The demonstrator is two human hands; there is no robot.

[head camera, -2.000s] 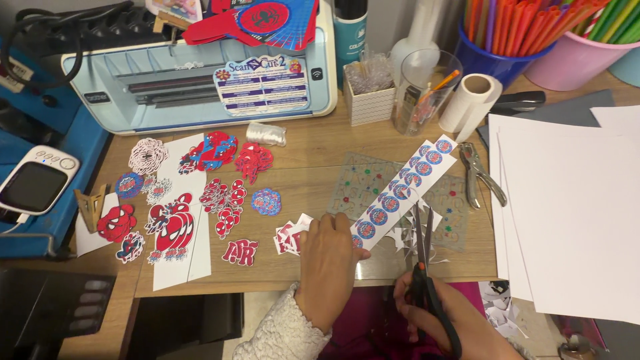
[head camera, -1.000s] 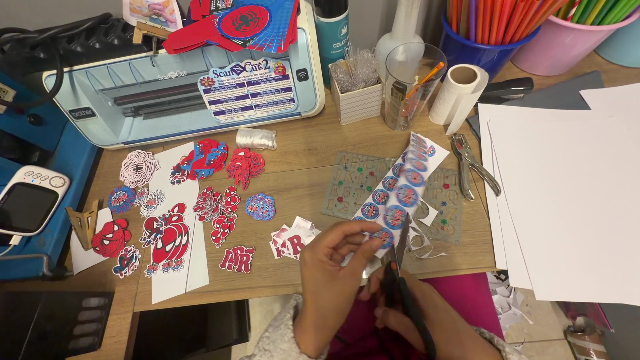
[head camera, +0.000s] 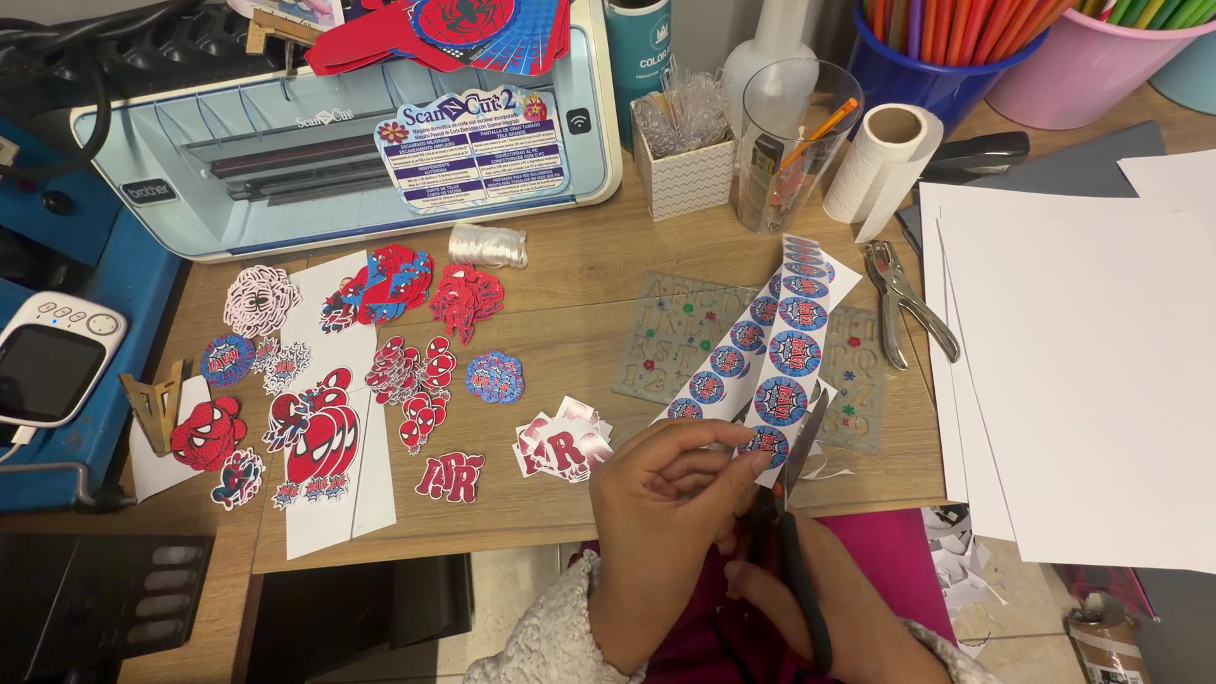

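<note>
Between its thumb and fingers my left hand [head camera: 670,522] pinches the lower end of a paper strip printed with round blue and red badges [head camera: 796,351]. My right hand [head camera: 826,598] grips black-handled scissors [head camera: 803,579], whose blades lie along the right edge of that strip near its lowest badge. A second badge strip [head camera: 727,361] slants behind, its lower end hidden by my left hand. Under both strips is a clear letter stencil sheet [head camera: 655,332]. Cut letter pieces [head camera: 565,442] lie left of my left hand, with red spider-themed cutouts [head camera: 323,446] farther left on white paper.
A cutting machine [head camera: 351,142] stands at the back left. Behind the strips are a box of clear filament [head camera: 686,171], a clear cup [head camera: 793,152] and a white roll [head camera: 879,166]. A metal hole punch [head camera: 907,304] lies beside white sheets [head camera: 1083,380] on the right.
Two seconds ago my left hand lay on the strip at the table; now it holds a strip's end up at the scissors. The two strips are now spread apart at their lower ends.
</note>
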